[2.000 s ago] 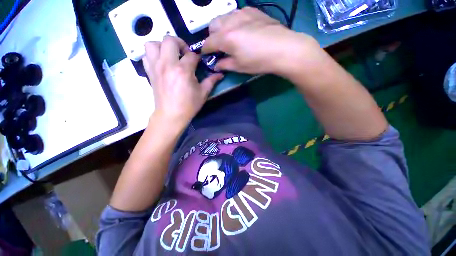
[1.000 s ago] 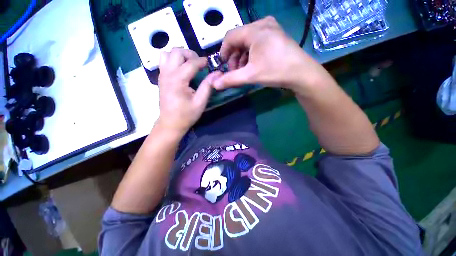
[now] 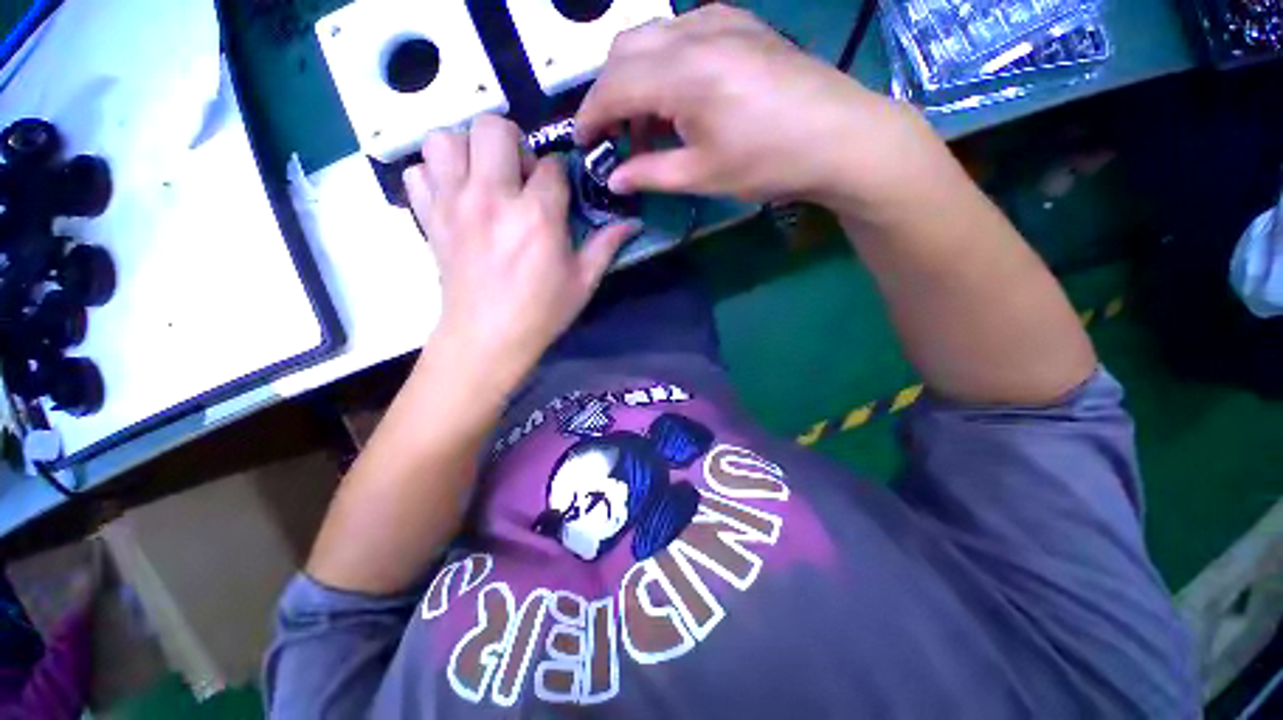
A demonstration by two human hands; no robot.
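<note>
A small black module (image 3: 601, 166) with a pale centre is between my hands at the bench edge, just in front of the fixture. My right hand (image 3: 725, 113) pinches it between thumb and fingers from the right. My left hand (image 3: 509, 239) is around a dark round part (image 3: 602, 206) under the module, its thumb at the near side. The fingers hide much of both parts. The fixture's left white block (image 3: 363, 106) with a round hole stands behind my left hand, and its right white block (image 3: 542, 63) is partly behind my right hand.
Black round housings (image 3: 85, 274) cluster on the white mat (image 3: 197, 281) at the left. Clear plastic trays (image 3: 992, 49) lie at the right rear. A cardboard box (image 3: 225, 577) is below the bench. Part of a person in a purple sleeve (image 3: 59, 661) shows at lower left.
Between one second ago and now, both hands have lowered the module from above the bench edge to the dark round part there. The view has also shifted slightly.
</note>
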